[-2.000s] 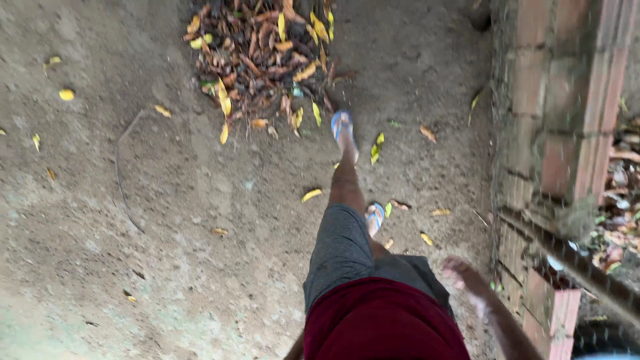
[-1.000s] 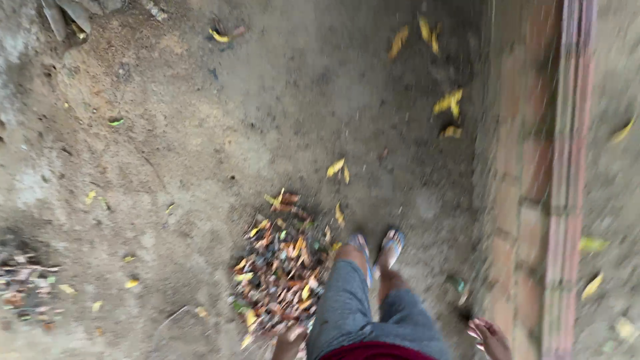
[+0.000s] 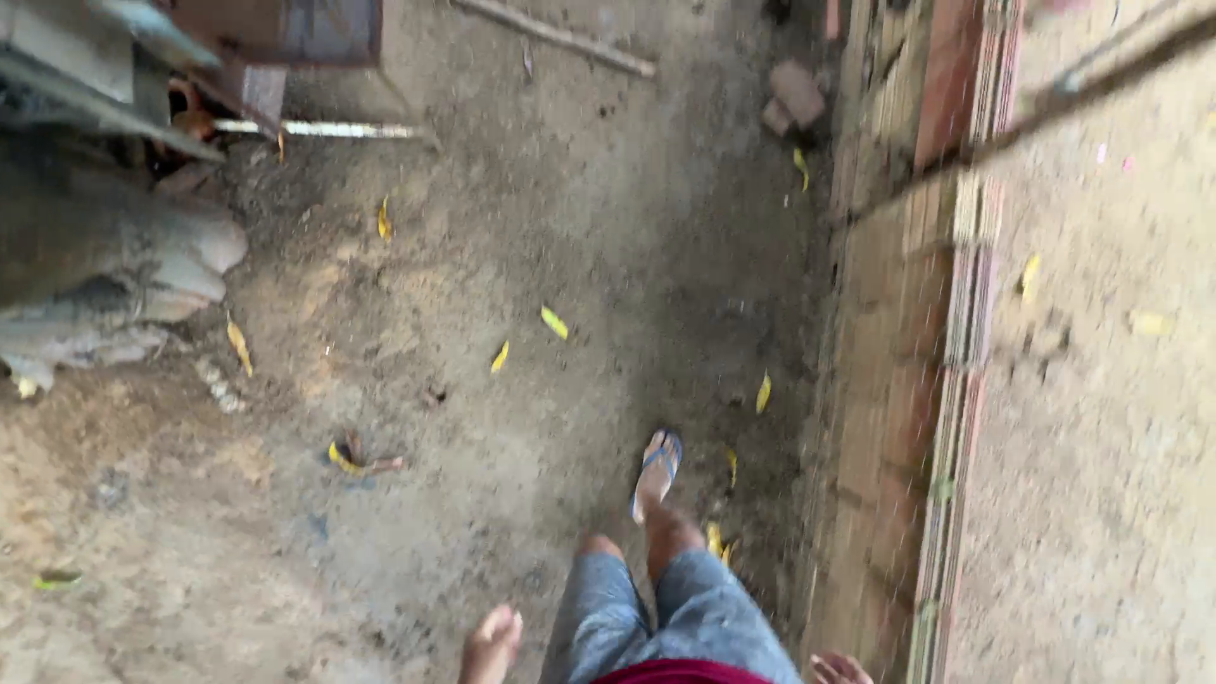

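Note:
At the bottom of the head view my left hand hangs beside the left leg of my grey shorts. It is blurred, its fingers look loosely curled, and no object shows in it. My right hand is at the bottom edge, right of the shorts and near the brick wall; only part of it shows, with nothing visible in it. A foot in a blue flip-flop is on the dirt ground, while the other foot is hidden. Yellow leaves lie scattered around.
A low wall of hollow bricks runs along my right, with a thin pole across it. Broken brick pieces lie by its base. A stick lies ahead. At left are a grey covering and a white bar.
I have walked forward along the wall. The leaf pile seen in both earlier frames is out of view, and the stick, brick pieces and grey covering have come into view.

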